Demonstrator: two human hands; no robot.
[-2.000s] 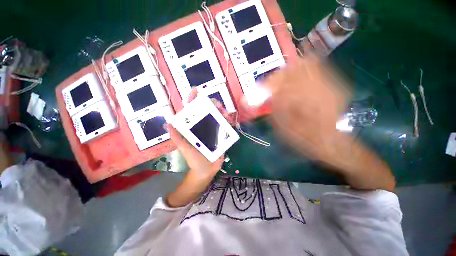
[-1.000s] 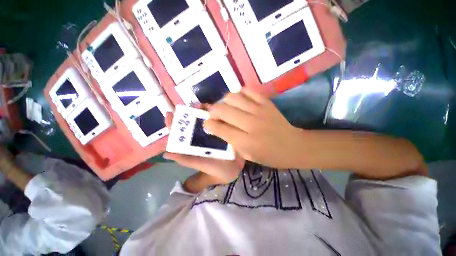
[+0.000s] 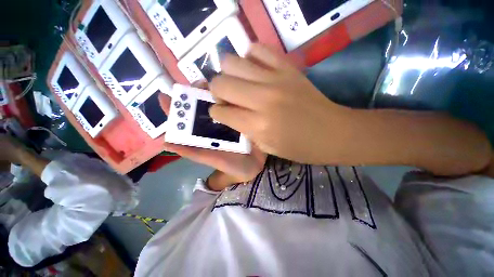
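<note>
A white handheld screen unit [image 3: 183, 116] with round buttons at its left and a dark screen lies flat in my left hand [image 3: 230, 164], which supports it from below. My right hand [image 3: 265, 103] is over the unit, its curled fingers on the right part of the screen. Whether a cloth is between the fingers and the screen cannot be seen. The pink-red foam tray [image 3: 123, 143] lies just beyond, holding rows of similar white units [image 3: 130, 67] with thin pale cords between the rows.
The green mat [image 3: 346, 81] has a bright glare at the right, with clear crinkled film [image 3: 479, 58] near it. Another person's white sleeve [image 3: 65, 203] is at the lower left. Part of another tray [image 3: 19, 105] shows at the far left edge.
My right hand has come from over the tray's right side onto the unit. The unit has been turned, so its buttons face left. The view has shifted closer.
</note>
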